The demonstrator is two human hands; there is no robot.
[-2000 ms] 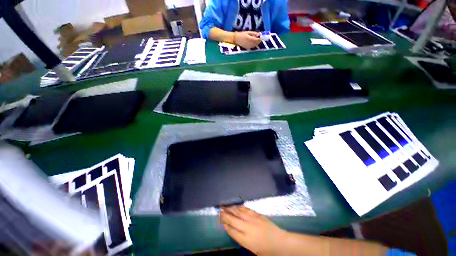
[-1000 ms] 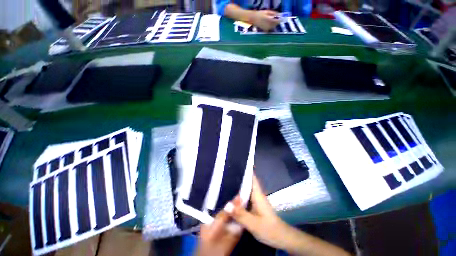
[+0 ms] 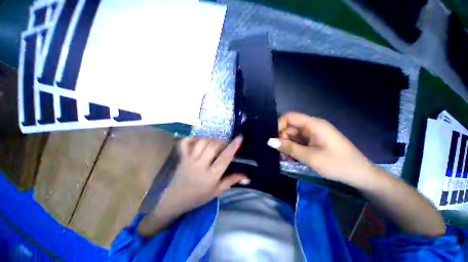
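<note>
A black panel unit lies on silvery bubble wrap. A long black adhesive strip lies over or just above the panel's left end, its top end reaching past the panel edge. My right hand pinches the strip's right edge near its lower part between thumb and fingers. My left hand is at the strip's lower left, fingers spread and slightly blurred; whether it grips the strip cannot be told. The strip's lower end is dark and hard to make out.
White backing sheets with black bars lie at the left, partly bare white. A second sheet stack is at the right edge. Dark panels are at the upper right. Brown cardboard is below the bench edge at left.
The sheet with two black bars has left my hands; a largely bare sheet now lies at left. A single black strip is now at the panel's left end. The view has tilted down and closer.
</note>
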